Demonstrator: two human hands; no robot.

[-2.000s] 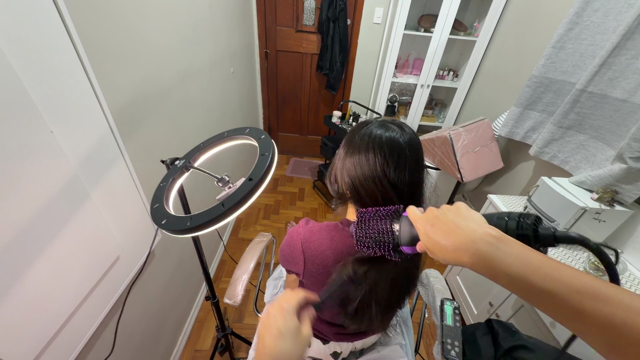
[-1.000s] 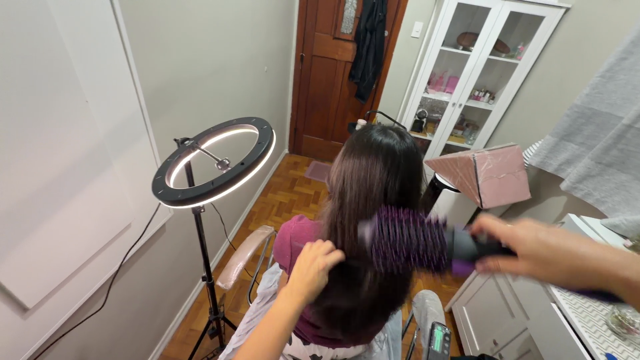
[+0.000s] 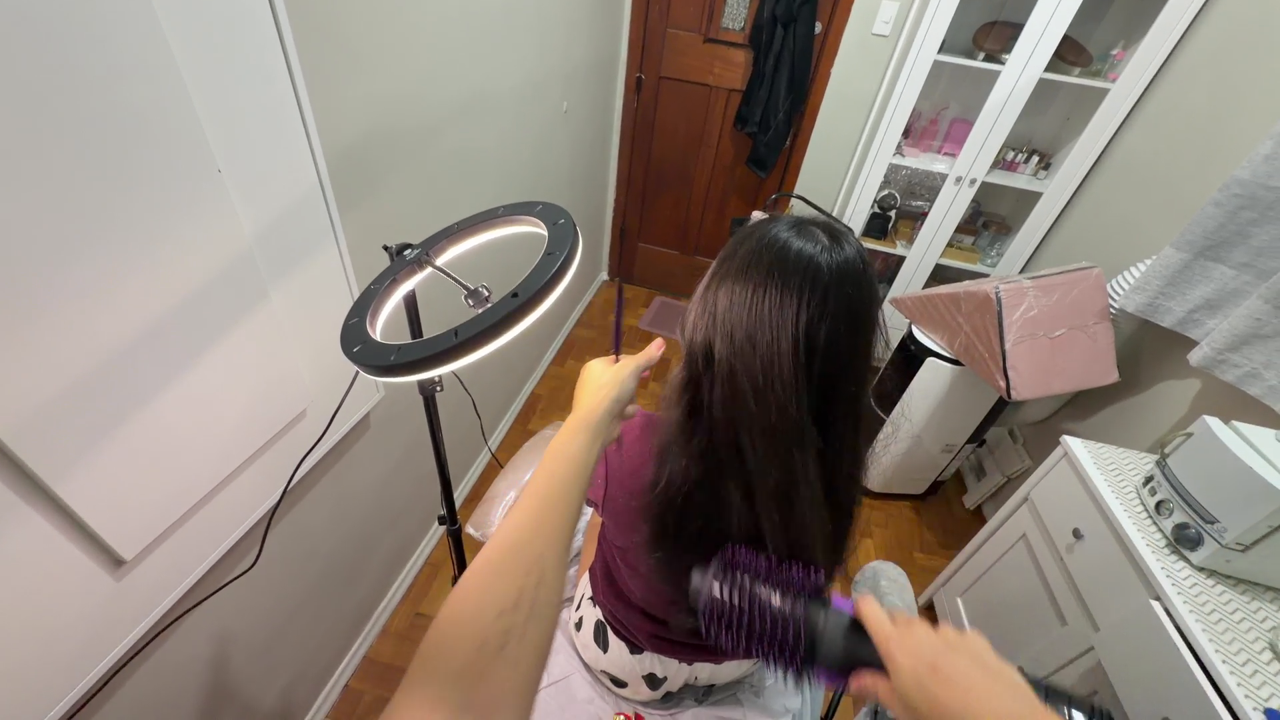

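A seated person with long dark hair (image 3: 775,380) faces away, in a maroon top (image 3: 640,560) and black-and-white patterned bottoms. My right hand (image 3: 930,665) grips the handle of a hot-air styling brush (image 3: 765,610) with a black barrel and purple bristles, which lies at the hair's lower ends, slightly blurred. Left of the head, my left hand (image 3: 612,385) is beside the hair, its thumb extended. A thin purple rod (image 3: 618,320), perhaps a comb's tail, rises from that hand; the rest of it is hidden.
A lit ring light (image 3: 460,290) on a black stand is at the left, its cable along the wall. A pink box (image 3: 1055,335) rests above a white appliance (image 3: 915,430) at the right. Nearer stand a white cabinet (image 3: 1050,570) and a small white device (image 3: 1215,500).
The styling brush has moved down from mid-length to the hair's lower ends. My left hand has left the hair and now stands out to its left.
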